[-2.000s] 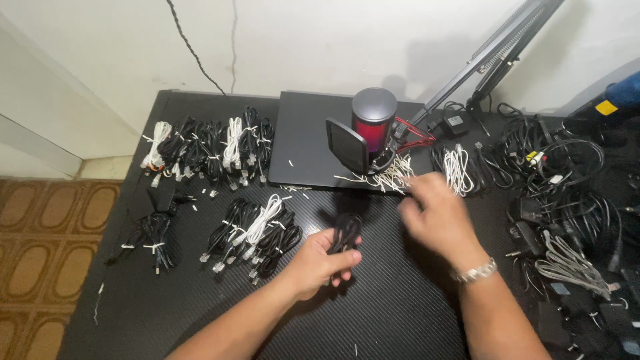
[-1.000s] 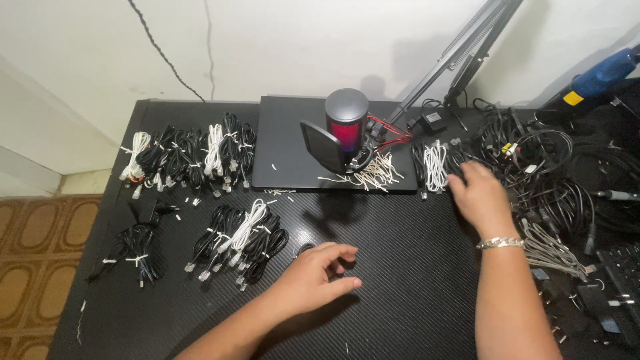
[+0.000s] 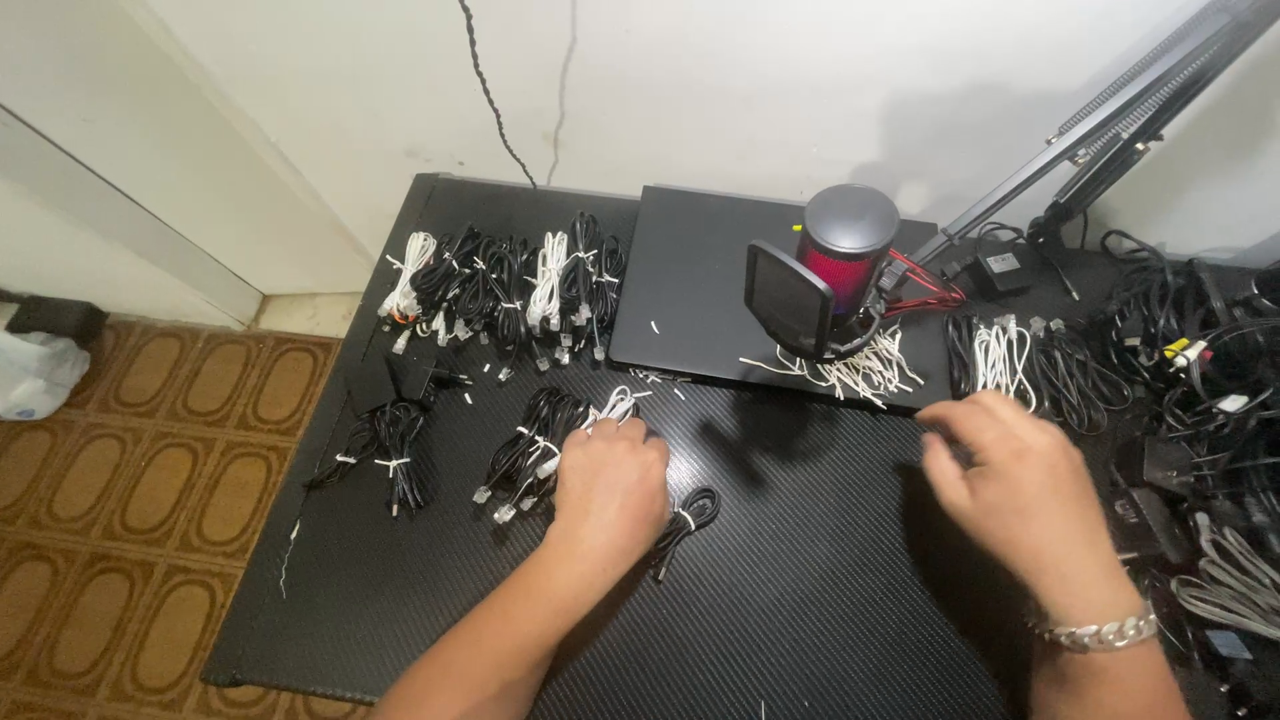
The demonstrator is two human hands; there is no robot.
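Observation:
My left hand (image 3: 612,485) is over the front group of tied cables, covering part of a white cable bundle (image 3: 618,403); its fingertips are hidden, so a grip cannot be made out. Black tied cables (image 3: 540,440) with clear plugs lie left of it. A separate black cable coil with a white tie (image 3: 697,510) lies just right of that wrist. My right hand (image 3: 1000,470), fingers apart and holding nothing visible, hovers near the laptop's front right corner, below a white cable coil (image 3: 1002,360) and a dark cable coil (image 3: 1070,375).
A closed black laptop (image 3: 690,270) bears a pile of white twist ties (image 3: 870,368). A microphone (image 3: 850,235) with a pop filter (image 3: 790,298) hangs over it on a boom arm (image 3: 1090,130). More tied cables (image 3: 505,290) lie back left, others (image 3: 400,450) front left. Tangled cables (image 3: 1200,380) crowd the right.
The black coil held in my left hand two seconds ago now lies on the table. My left hand has moved onto the front cable group. The view has shifted left.

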